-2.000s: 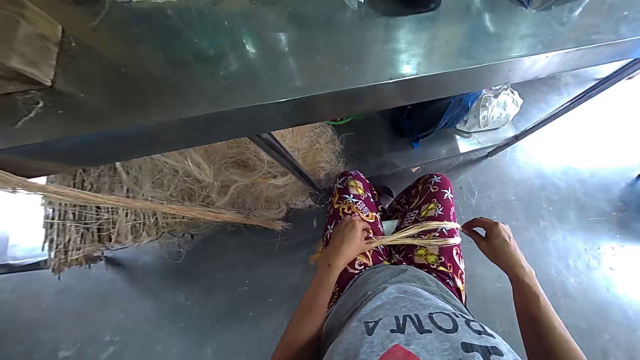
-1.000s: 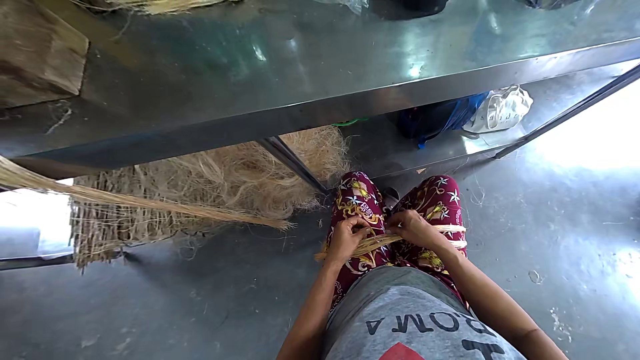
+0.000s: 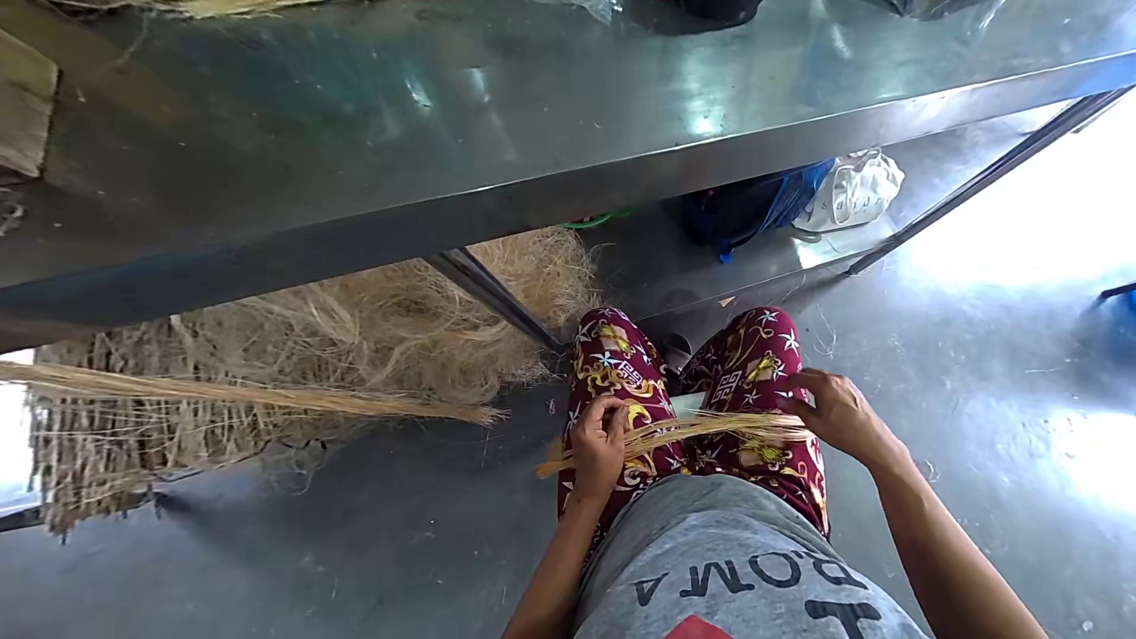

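A thin bundle of pale plant fiber strands (image 3: 710, 428) lies across both thighs of my patterned maroon trousers (image 3: 621, 359). On the left thigh, my left hand (image 3: 599, 444) is closed around the bundle, whose darker end sticks out on its far left side. My right hand (image 3: 834, 410) is at the outer side of the right thigh, at the bundle's other end, with thumb and fingers bent close together. Whether a strand is between those fingertips is too small to tell.
A metal table (image 3: 568, 191) spans the top, with a dark leg (image 3: 497, 297) below. Beneath it lie a heap of loose fiber (image 3: 417, 328), a blue bag (image 3: 763, 209) and a white bag (image 3: 854, 191). A long fiber bundle (image 3: 266, 395) juts in from the left.
My right hand was out at the right, moved in beside my left hand between the thighs, and is now back at the bundle's right end. My left hand has stayed on the left thigh.
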